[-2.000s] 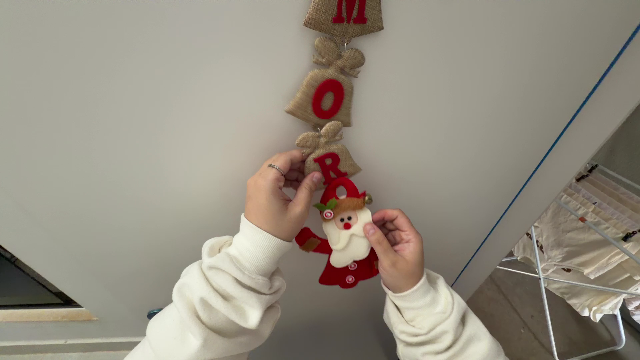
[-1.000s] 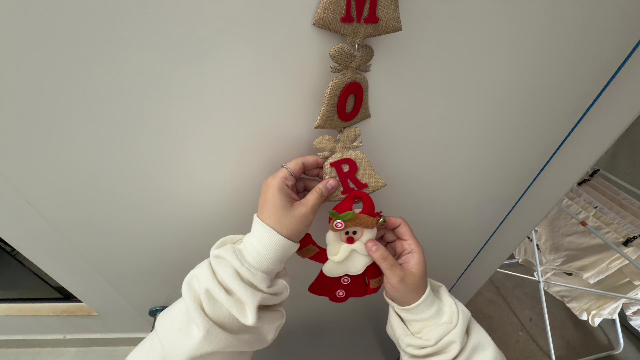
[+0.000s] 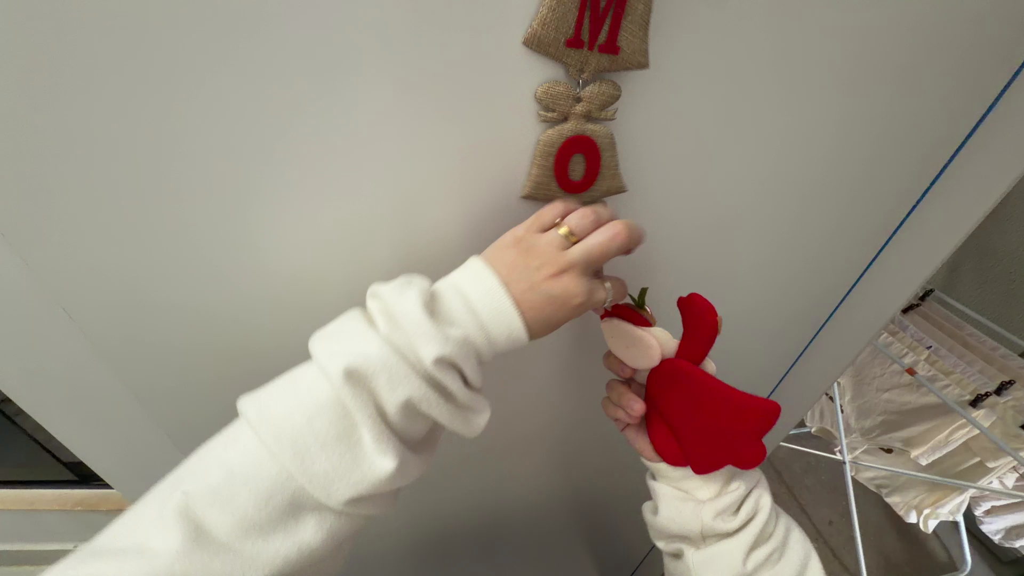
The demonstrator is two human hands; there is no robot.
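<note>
A chain of burlap bell-shaped pieces hangs against a pale flat surface. The upper piece bears a red M; below it, a burlap piece with a bow bears a red O. My left hand, wearing rings, is just under the O piece and covers the R piece; what its fingers grip is hidden. My right hand holds the red felt Santa figure, turned so that its plain red back shows. The Santa's hat end lies by my left fingers, and whether it is hooked to the chain cannot be told.
The pale panel fills most of the view, with a blue line along its right side. Beyond its edge at right stands a white drying rack hung with pale laundry. A dark recessed opening is at lower left.
The Santa figure, front side showing before, has been turned around in my right hand. My left hand has moved up over the R piece, which was visible earlier.
</note>
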